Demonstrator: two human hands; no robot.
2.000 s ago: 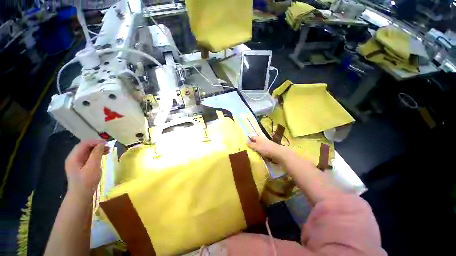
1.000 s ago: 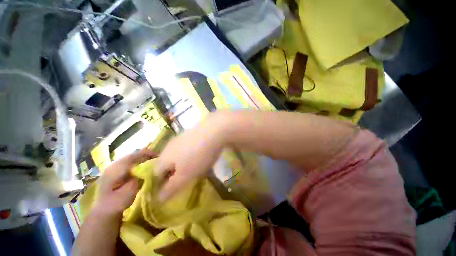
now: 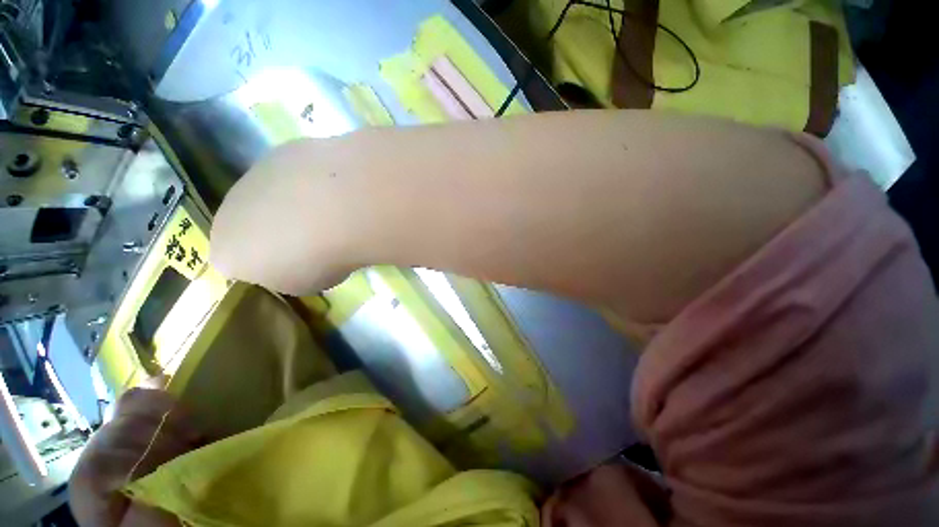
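Note:
The yellow bag body (image 3: 319, 463) lies bunched at the bottom, its olive-tan lining (image 3: 252, 345) showing beside the sewing clamp. The clamp (image 3: 129, 329), a yellow-taped frame with handwriting and a window, is at left. My left hand (image 3: 118, 453) is at the lower left, partly behind the fabric, gripping the bag's edge; a loose thread hangs there. My right hand (image 3: 273, 221) is bent over the lining's upper end, right of the clamp; its fingers are hidden, so its grip cannot be told.
The pale support board (image 3: 577, 350) with yellow tape lies under the work. Metal machine parts (image 3: 62, 170) fill the left. Another yellow bag piece (image 3: 721, 77) with brown strips and a looped black cord (image 3: 695, 77) lies at upper right. My right forearm crosses the middle.
The view has moved closer in. The bag, earlier spread under the machine head, is now bunched near me. My hands have come off its two sides to the area beside the clamp.

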